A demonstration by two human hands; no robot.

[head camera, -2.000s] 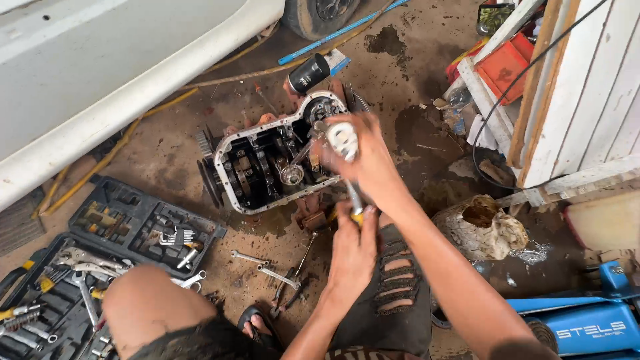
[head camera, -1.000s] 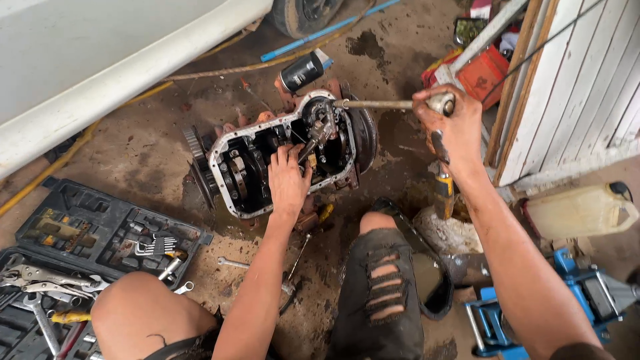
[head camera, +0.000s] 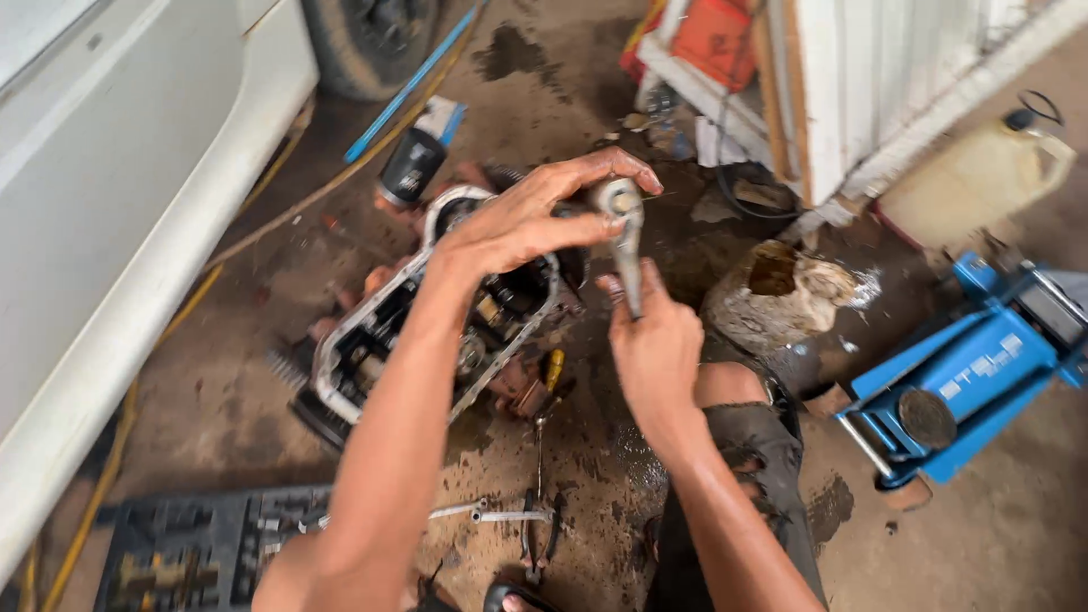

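Observation:
My right hand (head camera: pixel 659 344) is closed around the handle of a metal ratchet wrench (head camera: pixel 627 246), whose round head points away from me. The fingers and thumb of my left hand (head camera: pixel 540 212) are curved around a part at the ratchet's head; that part is mostly hidden. Under my left forearm lies an open engine block (head camera: pixel 336 395) with a pale metal rim and dark oily insides. A yellow-handled screwdriver (head camera: pixel 554 370) is by its near side.
A black oil filter (head camera: pixel 412 166) stands beyond the block, near a white car (head camera: pixel 153 212). Combination wrenches (head camera: pixel 514 516) and pliers (head camera: pixel 535 544) lie near my foot, beside a tool case (head camera: pixel 204 544). At right are a blue floor jack (head camera: pixel 977 365), a jug (head camera: pixel 977 183) and a torn sack (head camera: pixel 773 297).
My left hand has come off the inside of the engine block and is now at the ratchet's head. My right hand has moved toward me and now grips the handle. The view has turned.

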